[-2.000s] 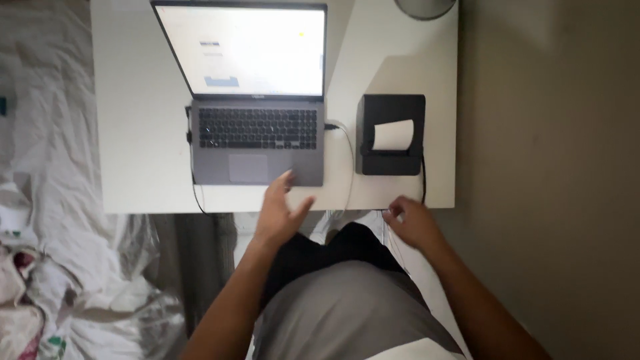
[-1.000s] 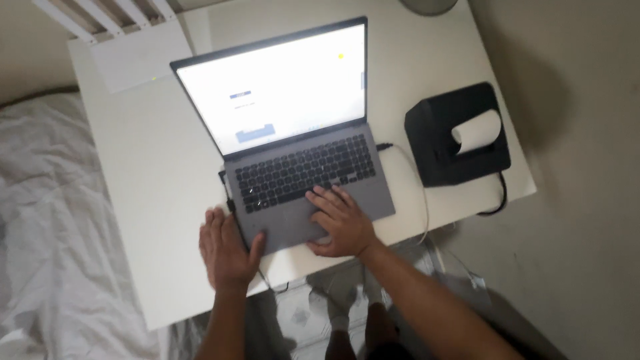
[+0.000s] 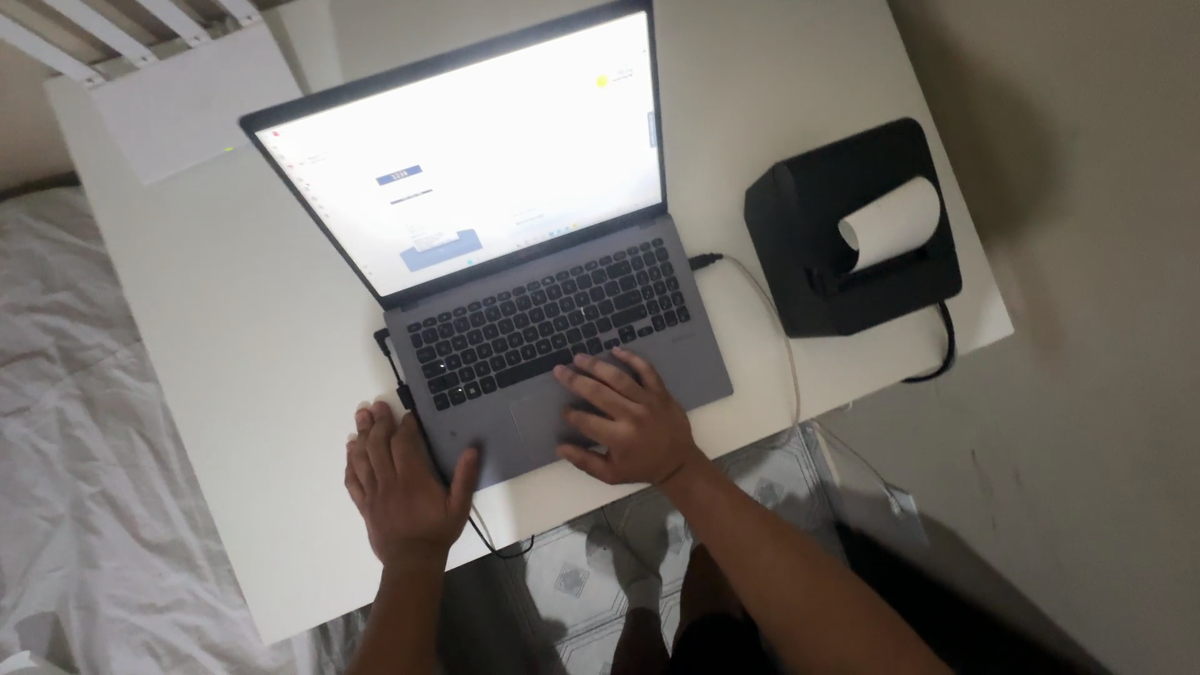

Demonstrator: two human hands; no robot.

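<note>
A grey laptop (image 3: pixel 553 375) stands unfolded on a white table (image 3: pixel 187 309), its screen lit. My right hand (image 3: pixel 628 422) lies over the touchpad's right part and the palm rest, fingers spread and holding nothing. At the laptop's front left corner is my left hand (image 3: pixel 408 478), fingers on the table and thumb by the laptop's edge, with nothing held. A black cable (image 3: pixel 417 431) runs along that edge, partly hidden by the left hand. Right of the laptop sits a black receipt printer (image 3: pixel 806 253) with a curled strip of white paper (image 3: pixel 895 225) coming out.
A thin cable (image 3: pixel 787 347) leaves a black plug (image 3: pixel 705 262) at the laptop's right side and drops over the table's front edge. A black cord (image 3: pixel 950 347) hangs from the printer. White paper (image 3: pixel 197 103) lies at the back left near white slats (image 3: pixel 103 28). Crumpled bedding (image 3: pixel 84 422) is at the left.
The view has turned and shifted strongly since two seconds ago. My right hand has moved from beside the table's front edge onto the laptop; my left hand has moved to the laptop's left front corner.
</note>
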